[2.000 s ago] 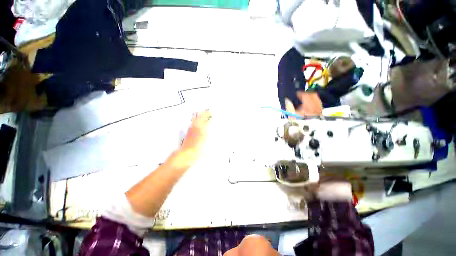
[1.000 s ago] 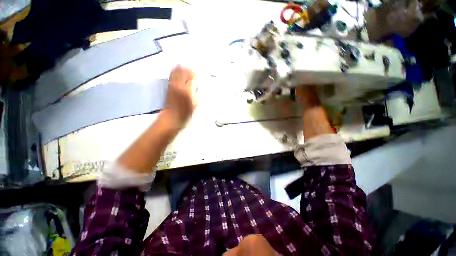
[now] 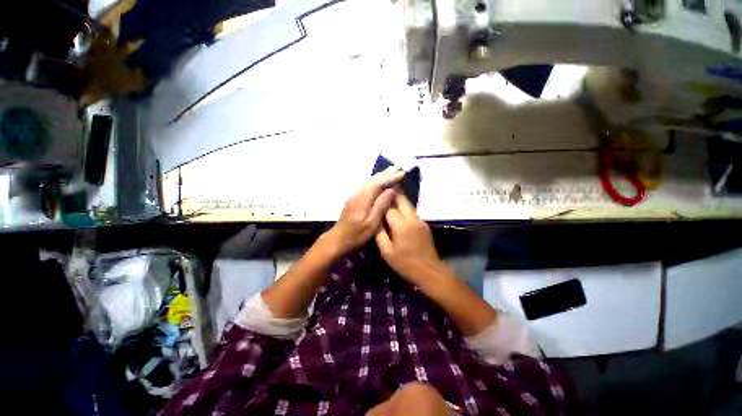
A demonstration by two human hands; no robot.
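Note:
My left hand (image 3: 366,213) and my right hand (image 3: 405,236) are together at the front edge of the white table (image 3: 285,191). Both hold a small navy piece (image 3: 412,185) between their fingers. Its dark corners show above the fingertips; the rest is hidden by the hands. The sewing machine (image 3: 561,36) stands at the upper right, with its needle area (image 3: 452,106) above and right of my hands.
Long pale grey panels with dark edges (image 3: 220,122) lie at left, with dark fabric (image 3: 175,28) behind. Scissors with red and yellow handles (image 3: 622,180) lie at right. A smartphone (image 3: 553,298) lies on a lower white surface. Another dark piece (image 3: 529,79) lies behind the machine head.
The view has tilted down. My right hand has come out from under the machine arm, and my left hand has left the panels; they now meet at the table edge on the navy piece.

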